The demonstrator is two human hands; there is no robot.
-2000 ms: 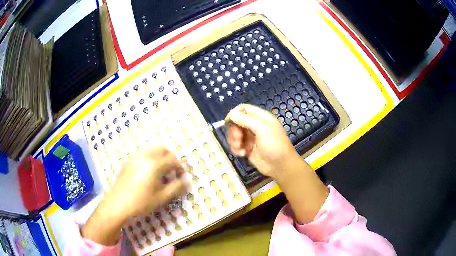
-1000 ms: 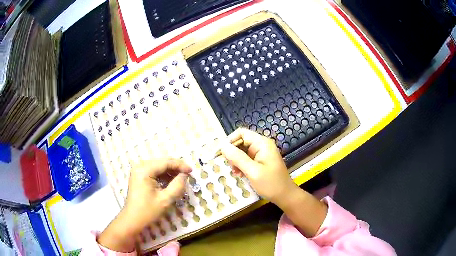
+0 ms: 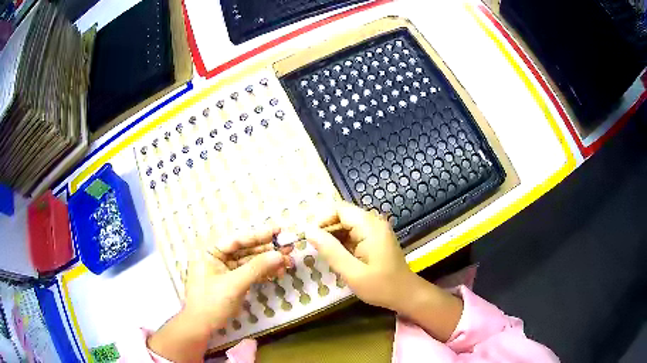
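Observation:
A pale slotted board [image 3: 234, 177] lies in front of me, with small dark round parts [image 3: 204, 157] in rows at its upper end and keyhole openings at its lower end. My left hand [image 3: 230, 280] is over the lower board, its fingertips closed on a small dark ring-like part [image 3: 278, 242]. My right hand [image 3: 365, 259] is just to the right, gripping a thin slim piece [image 3: 330, 228]. A pale tip between the hands meets the small part. The black pocket tray [image 3: 418, 131] is right of the board, with bright parts in its far rows.
A blue bin [image 3: 106, 220] of silver pieces and a red bin [image 3: 50, 232] stand at the left. Stacked boards [image 3: 42, 99] are at the upper left. Other black trays [image 3: 131, 60] lie at the far edge and sides, beside coloured tape lines.
My hands have come together over the lower board; a second ago they were apart. The slim piece in my right hand now meets the small part at my left fingertips. The camera view has shifted slightly.

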